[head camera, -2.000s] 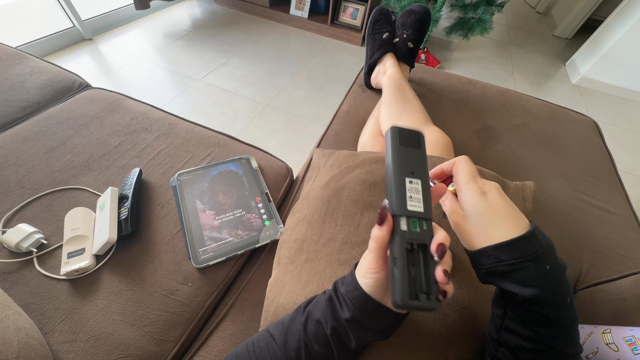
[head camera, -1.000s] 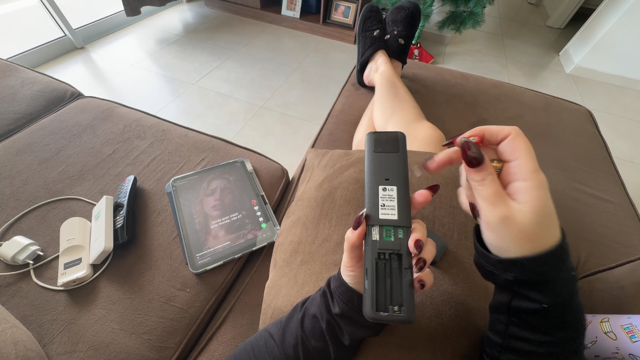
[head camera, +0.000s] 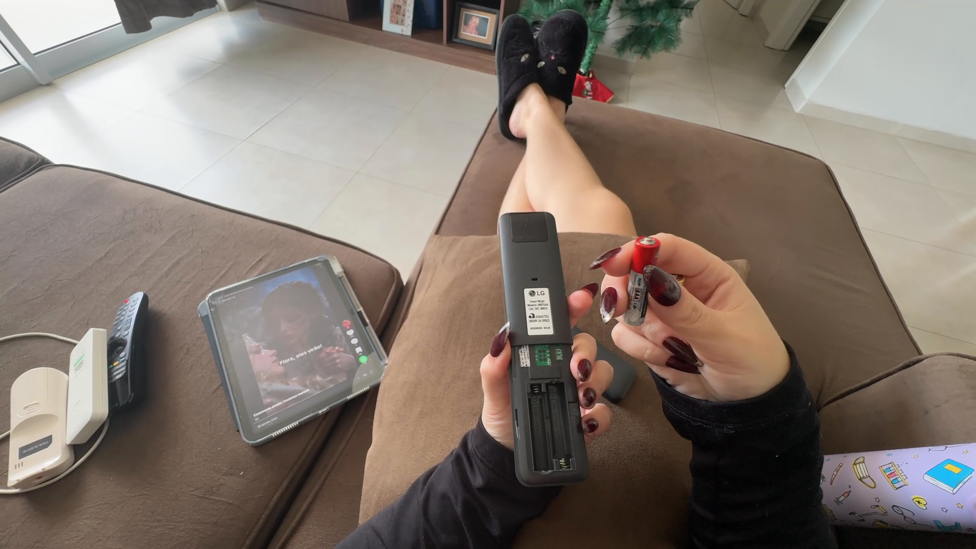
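Observation:
My left hand (head camera: 499, 389) grips a black LG remote control (head camera: 526, 267), its back toward me and its battery compartment uncovered. Both battery slots show bare, with metal springs at their ends. To the right of the remote, my right hand (head camera: 709, 320) pinches a red and grey AAA battery (head camera: 644, 252) upright between thumb and fingers, not touching the remote. A dark flat piece (head camera: 616, 375), partly hidden behind my hands, lies on the brown cushion (head camera: 427, 305) over my lap.
On the brown sofa (head camera: 152, 229) to the left lie a tablet (head camera: 297, 343) with a lit screen, a second remote (head camera: 128, 343), a white device (head camera: 88, 385), a beige device (head camera: 38, 427) and a white cable. A patterned lilac item (head camera: 900, 484) is at the lower right.
My right hand has moved away from the remote's side, and the red battery in its fingers now shows clearly. My left hand still holds the remote.

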